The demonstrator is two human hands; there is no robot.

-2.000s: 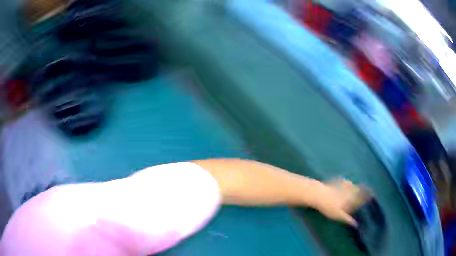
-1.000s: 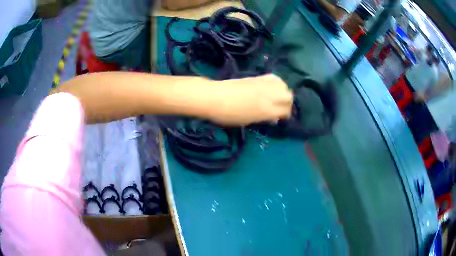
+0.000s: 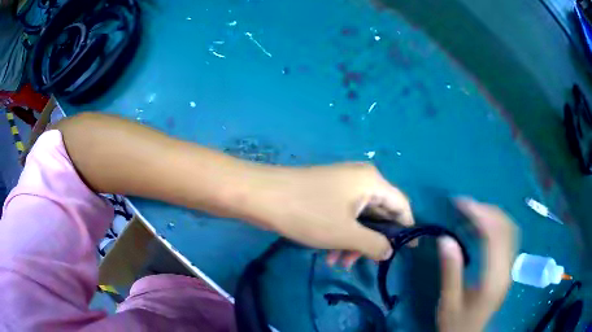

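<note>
My left hand [image 3: 350, 211] comes in from the left and is closed on the end of a black headband [image 3: 253, 292], whose arc hangs towards the bottom edge. A black C-shaped yoke [image 3: 386, 279] extends from that joint between my hands. My right hand [image 3: 477, 266] is blurred, with thumb and fingers on either side of the yoke's right part. Another curved black part [image 3: 354, 301] shows below my left hand. Its link to the headband is unclear. The joint is partly hidden by my left fingers.
Black headband assemblies [image 3: 84, 48] are heaped at the bench's upper left. A white squeeze bottle [image 3: 537, 270] with an orange tip lies at right, below a small white item [image 3: 542, 211]. Black parts lie at lower right [image 3: 565, 311] and on the belt [image 3: 579, 130]. A carton [image 3: 133, 249] stands beside the bench.
The view has swung to the bench area nearer me. My left hand has left the heap and now holds a headband close in. My right hand has come into view.
</note>
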